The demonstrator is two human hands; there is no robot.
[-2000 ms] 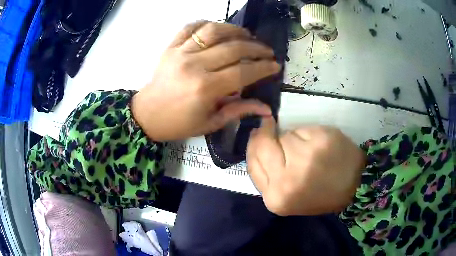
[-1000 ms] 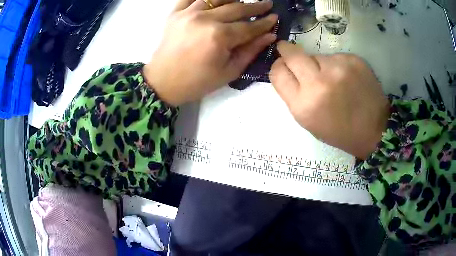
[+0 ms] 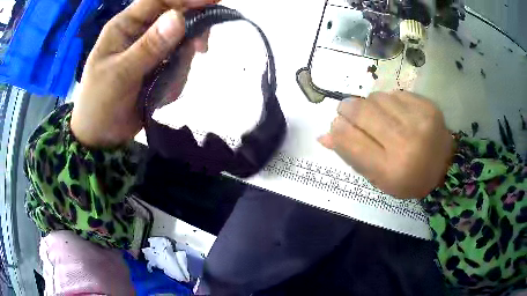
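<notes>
My left hand [image 3: 124, 75] holds a dark fabric loop [image 3: 268, 124] at its upper left side, lifted at the left of the table. The loop hangs open in a ring, with zipper teeth [image 3: 211, 14] along its top. Its lower edge is near the table's front edge. My right hand [image 3: 393, 141] is curled below the needle area, away from the loop. A thin dark lever with a yellowish-tan pad [image 3: 312, 87] reaches toward its fingers; whether they touch it, or hold anything, I cannot tell.
The shiny slide plate [image 3: 345, 32] and the cream ribbed knob [image 3: 412, 32] are at the upper right. A blue bin [image 3: 43, 46] is at the upper left. A thin dark pointed tool [image 3: 505, 133] lies at the far right. White crumpled scraps [image 3: 166, 257] are below the table.
The fabric has come away from the needle area to the left in my left hand and now shows as an open loop. My right hand is off the fabric. The slide plate and lever are uncovered.
</notes>
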